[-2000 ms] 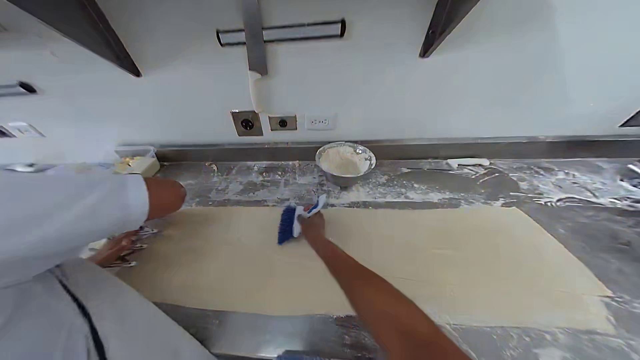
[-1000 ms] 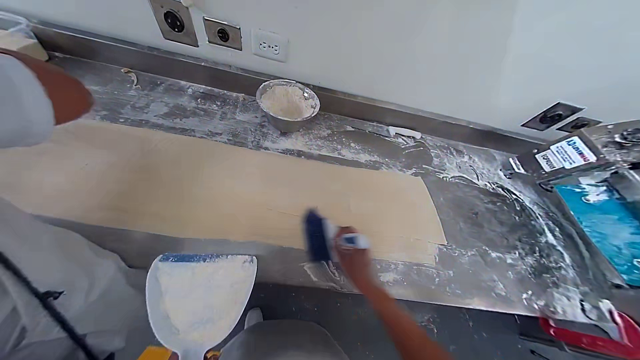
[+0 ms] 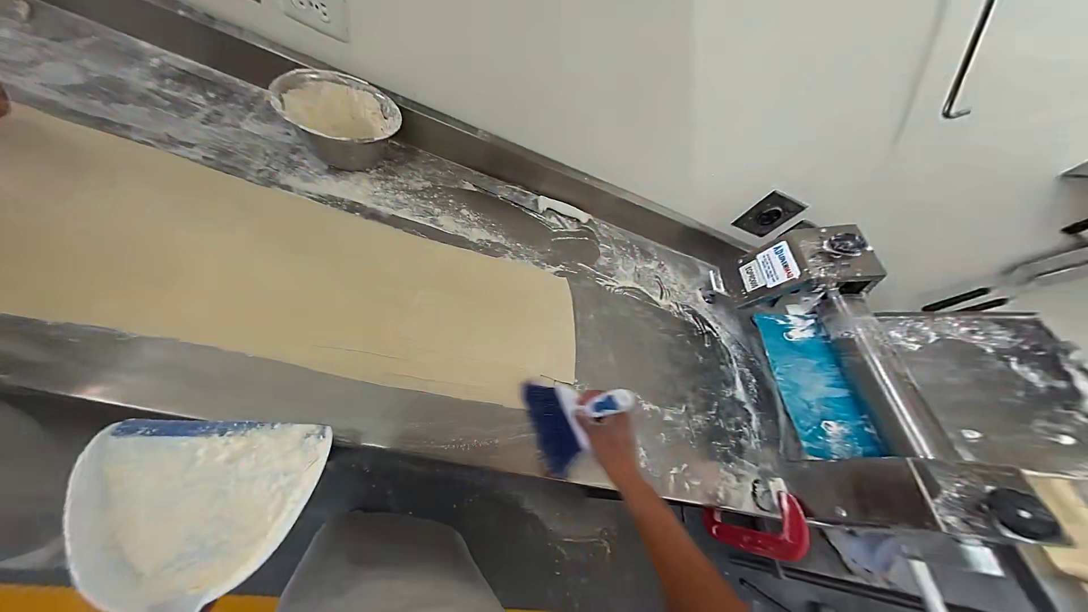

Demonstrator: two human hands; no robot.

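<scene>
My right hand [image 3: 610, 429] grips the white handle of a blue-bristled hand brush [image 3: 554, 425], low over the front edge of the steel table, by the near right corner of a long, thin dough sheet [image 3: 297, 272]. At the lower left a white dustpan [image 3: 191, 510] with a blue lip holds a layer of flour, raised in front of the table. Only a sliver of my left hand [image 3: 206, 606] shows at its handle, at the bottom edge of the view; the grip is mostly hidden.
A metal bowl of flour [image 3: 336, 115] and a white-handled knife [image 3: 561, 208] lie near the wall. To the right stands a dough sheeter [image 3: 884, 382] with a blue panel, and a red clamp [image 3: 769, 531] grips the table edge. Another person's hand [image 3: 4, 100] touches the dough's far left.
The view has swung right, bringing in the sheeter and clamp. My right hand has moved the brush from over the middle of the dough to its right end, at the table's front edge.
</scene>
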